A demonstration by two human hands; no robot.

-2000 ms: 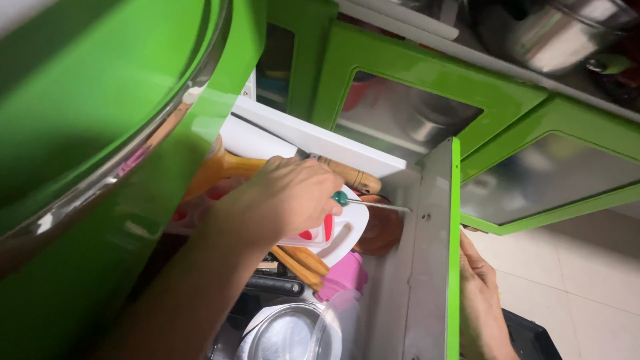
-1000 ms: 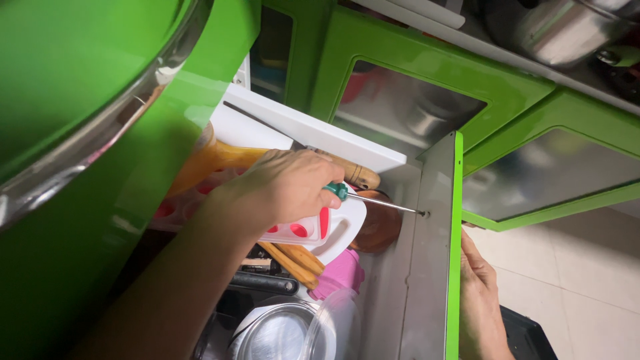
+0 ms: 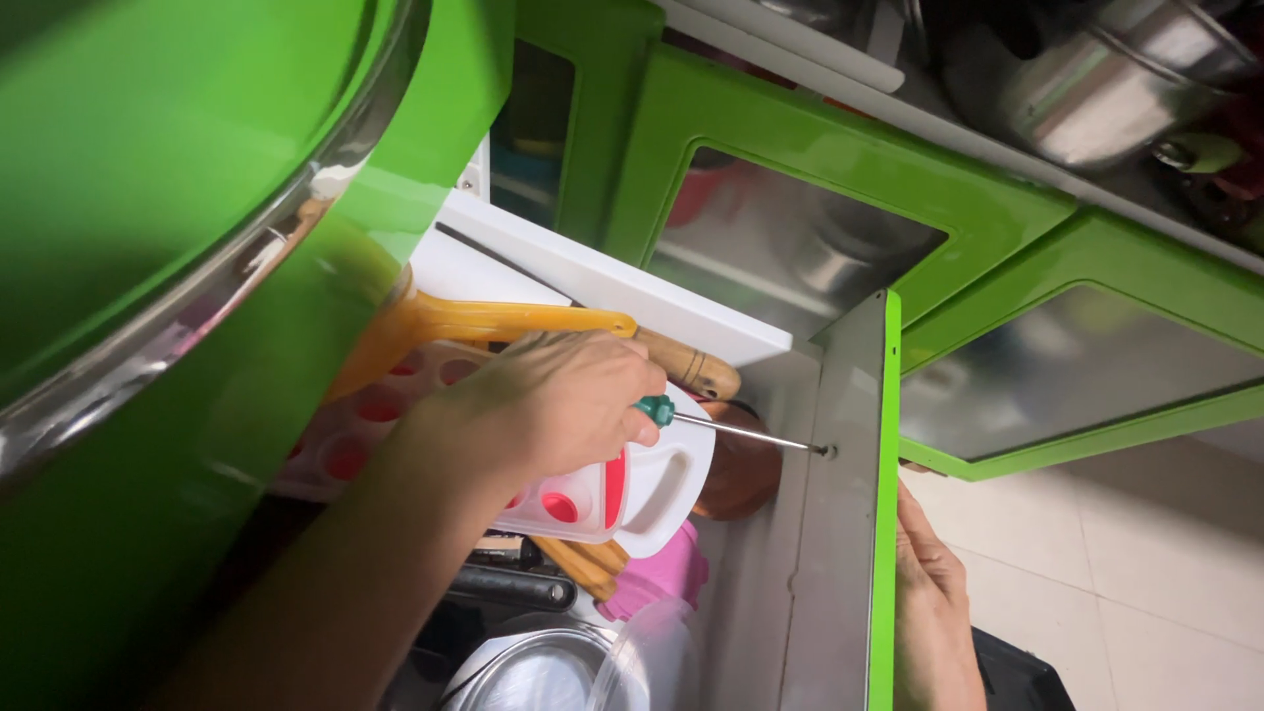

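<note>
My left hand (image 3: pixel 573 405) is closed around the green handle of a screwdriver (image 3: pixel 750 432). The tip meets a screw (image 3: pixel 830 451) or its hole on the inner face of the drawer front (image 3: pixel 839 553). My right hand (image 3: pixel 933 602) lies against the outer side of that front, its fingertips partly hidden by the green edge. Under my left hand are a white board (image 3: pixel 681 484) with a slotted handle and a clear tray with red cups (image 3: pixel 560 507).
The open drawer also holds a yellow plastic utensil (image 3: pixel 513 318), a wooden handle (image 3: pixel 691 363), a pink item (image 3: pixel 660 578), a brown round dish (image 3: pixel 736 474) and a steel bowl (image 3: pixel 543 676). Green cabinet doors (image 3: pixel 820 128) stand beyond; a large green panel (image 3: pixel 178 395) is at the left.
Since the first frame, the screwdriver tip has shifted slightly onto the screw spot on the drawer front. My right hand stays against the outer side.
</note>
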